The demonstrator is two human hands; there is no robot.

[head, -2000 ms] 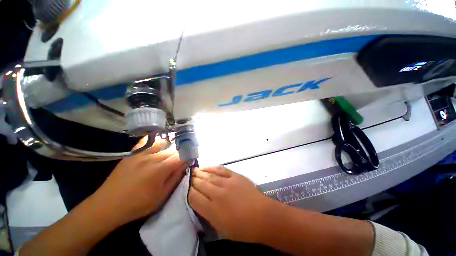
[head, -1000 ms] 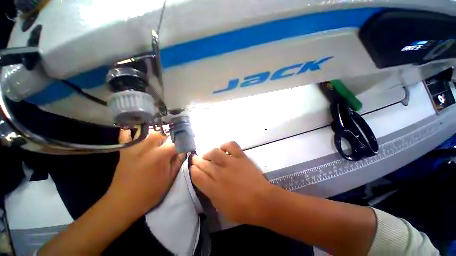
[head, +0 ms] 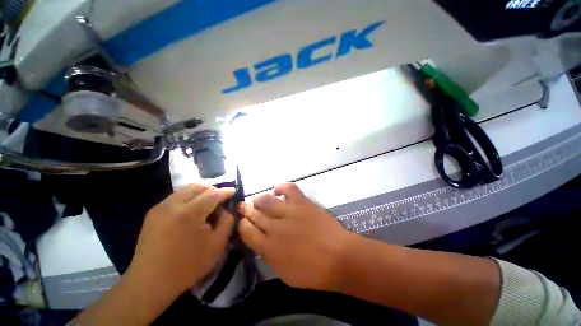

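A garment piece [head: 247, 280] with a light-grey face and a black band lies under and between my hands, its lower end folded over. A narrow dark strip [head: 238, 186] stands up between my fingertips, just in front of the grey needle-area attachment [head: 209, 156]. My left hand [head: 185, 239] pinches the dark edge from the left. My right hand [head: 290, 235] pinches it from the right, fingers curled. Black garment cloth [head: 127, 210] spreads left of my left hand. The needle itself cannot be made out.
The white machine head [head: 267, 38] with blue JACK lettering spans the top. Black scissors [head: 464, 149] and a green-handled tool [head: 453, 94] lie right, under the arm. A ruler strip [head: 408, 211] runs along the front edge. A chrome guard [head: 83, 167] curves at left.
Both hands have drawn the cloth edge back from the grey attachment toward me, and the light-grey piece is now folded with a black band showing. The view has shifted and turned.
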